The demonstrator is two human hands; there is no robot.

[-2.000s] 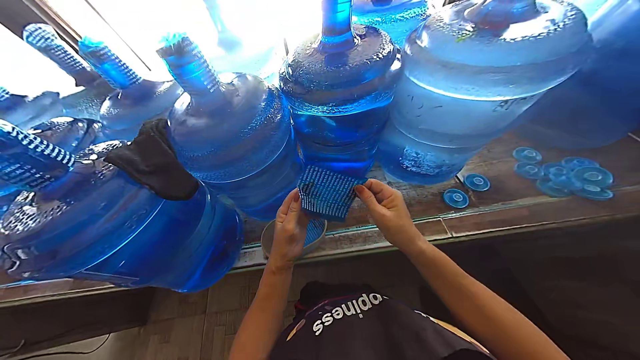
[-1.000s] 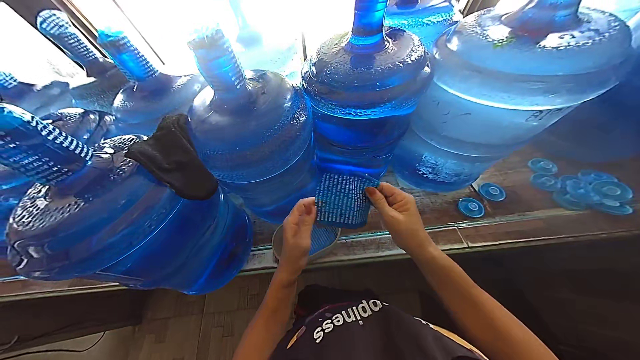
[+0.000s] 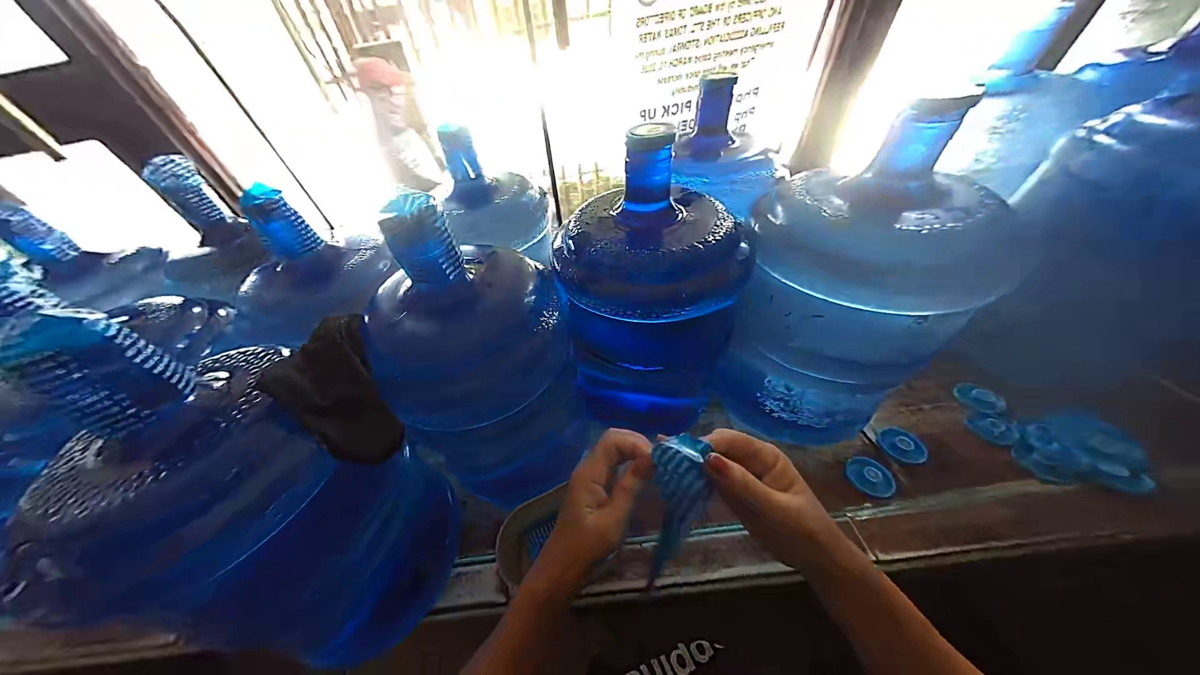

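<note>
A blue printed plastic neck sleeve point(image 3: 682, 469) hangs between my hands, pinched at its upper edge. My left hand point(image 3: 605, 487) grips its left side, and my right hand point(image 3: 764, 483) its right side. Just beyond them stands a dark blue water jug point(image 3: 652, 281) with a capped, unsleeved neck. To its left, another blue jug point(image 3: 469, 347) wears a printed sleeve on its neck point(image 3: 422, 239). A paler jug point(image 3: 872, 262) stands at the right. Below my left hand, partly hidden by it, is a shallow container point(image 3: 514, 544) with similar printed pieces inside.
A black cloth point(image 3: 339, 389) drapes over the large jug point(image 3: 234, 525) at the left. Several blue plastic caps point(image 3: 1078, 450) lie on the ledge point(image 3: 984, 516) at the right, with two more point(image 3: 871, 477) nearer my right hand. More jugs stand behind, before a bright window with a written notice.
The sleeve was held flat and spread between both hands; now it hangs narrow and bunched from my fingertips. The view has tilted up, showing more of the window.
</note>
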